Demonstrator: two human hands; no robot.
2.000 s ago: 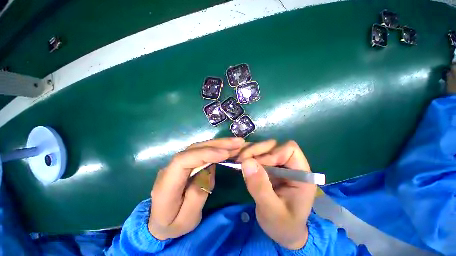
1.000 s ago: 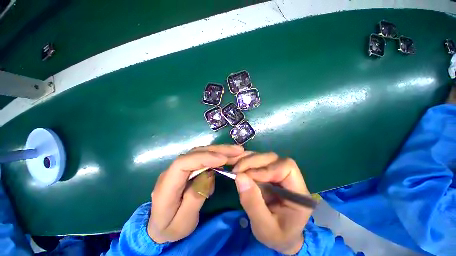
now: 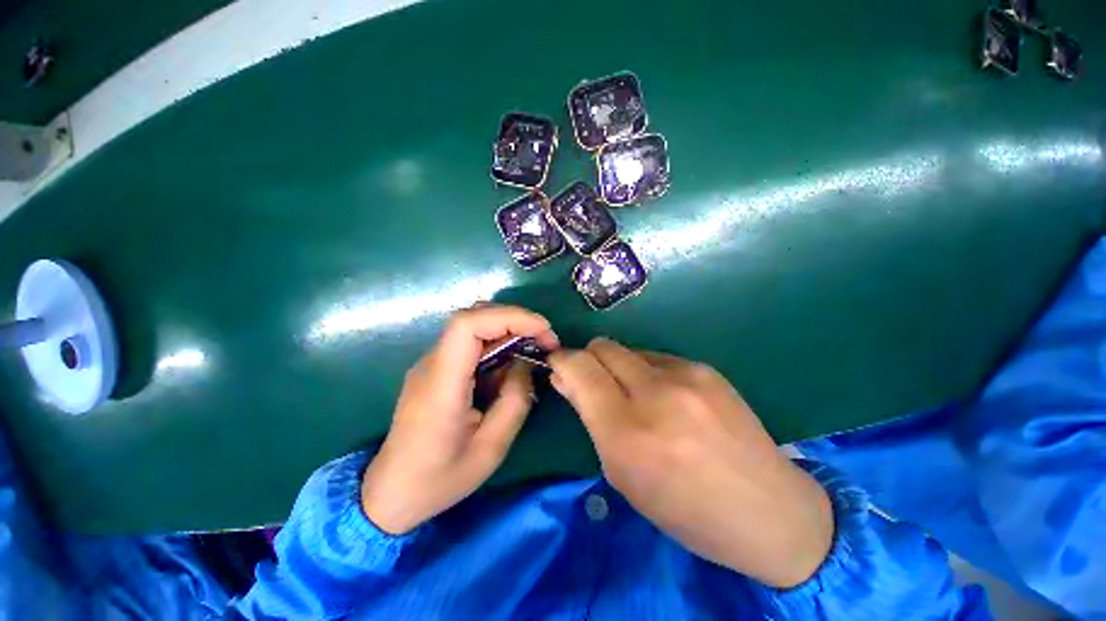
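My left hand (image 3: 451, 419) holds a small watch unit (image 3: 514, 351) between thumb and fingers, tilted, with its dark inside and shiny rim partly showing. My right hand (image 3: 691, 455) is turned back up, its thumb and fingertips pinched close at the unit's right edge. A thin pale line shows by those fingertips; I cannot tell if it is a tweezers tip or the case rim. The tweezers' body is not visible. Several open watch units (image 3: 583, 218) lie clustered on the green worktop (image 3: 364, 206) just beyond my hands.
A white disc base (image 3: 67, 337) with a rod stands at the left. A pale rail (image 3: 231, 67) curves along the upper left, with a unit (image 3: 38, 61) on the belt beyond. More units (image 3: 1002, 41) lie at the upper right. A blue sleeve (image 3: 1049, 412) is at the right.
My right hand has rolled over, back up, and the tweezers have gone from sight. The held unit now shows more. The cluster appears higher and larger, and the whole view has shifted.
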